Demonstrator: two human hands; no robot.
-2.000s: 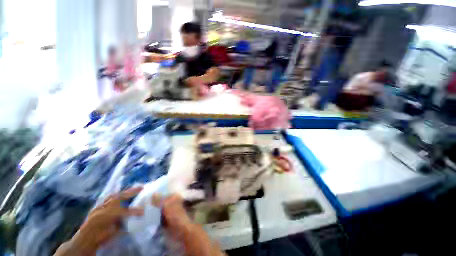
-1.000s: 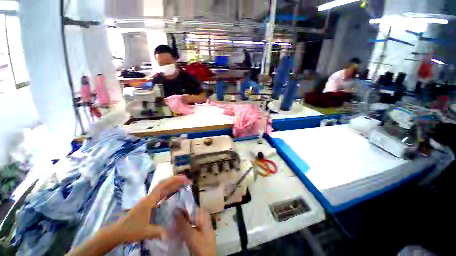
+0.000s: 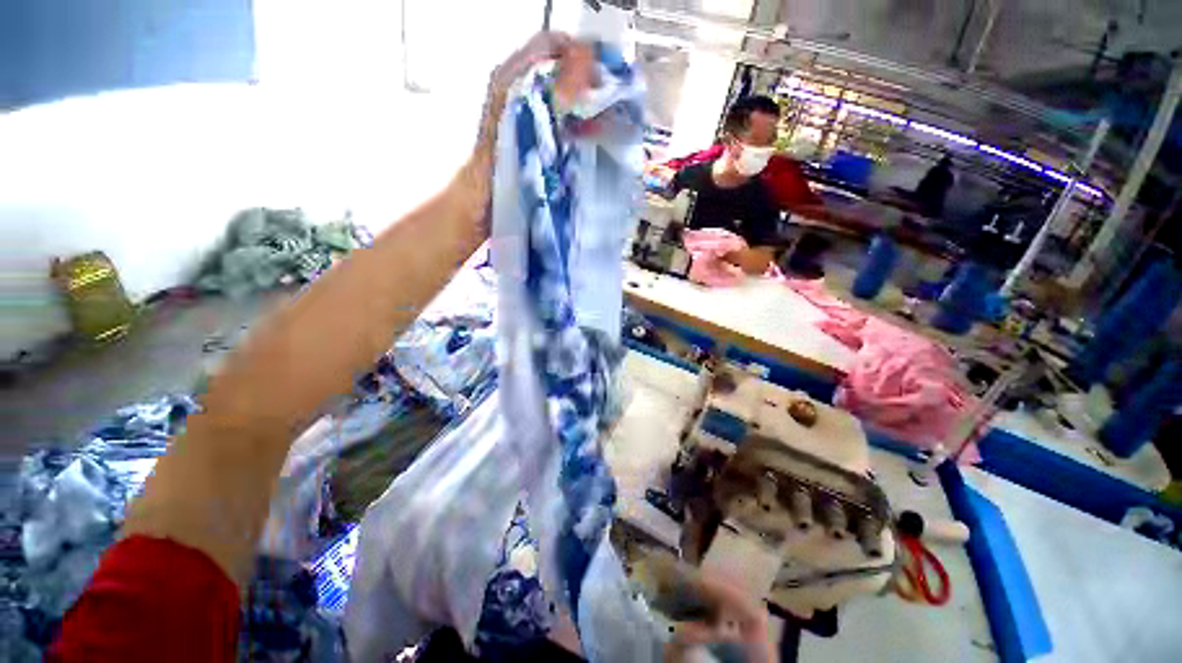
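My left hand [image 3: 551, 80] is raised at the top centre, closed on a blue-and-white floral garment piece [image 3: 557, 350] that hangs down in long folds to the bottom edge. My right hand [image 3: 726, 622] is low at the bottom, blurred and partly cut off, beside the cloth's lower part and in front of the machine; whether it grips anything cannot be told. The cream-white overlock machine [image 3: 791, 440] stands right of the hanging cloth. Its needle area is partly hidden.
More floral cloth [image 3: 97, 479] lies heaped at the left. Red-handled scissors [image 3: 923, 570] lie right of the machine. A masked person [image 3: 739, 168] sits at the opposite table with pink cloth [image 3: 901, 376]. A grey-green cloth pile [image 3: 279, 246] and a yellowish container [image 3: 93, 295] are by the wall.
My left hand has risen from beside the machine to the top centre, lifting the floral cloth. My right hand has moved lower right. The view has turned left.
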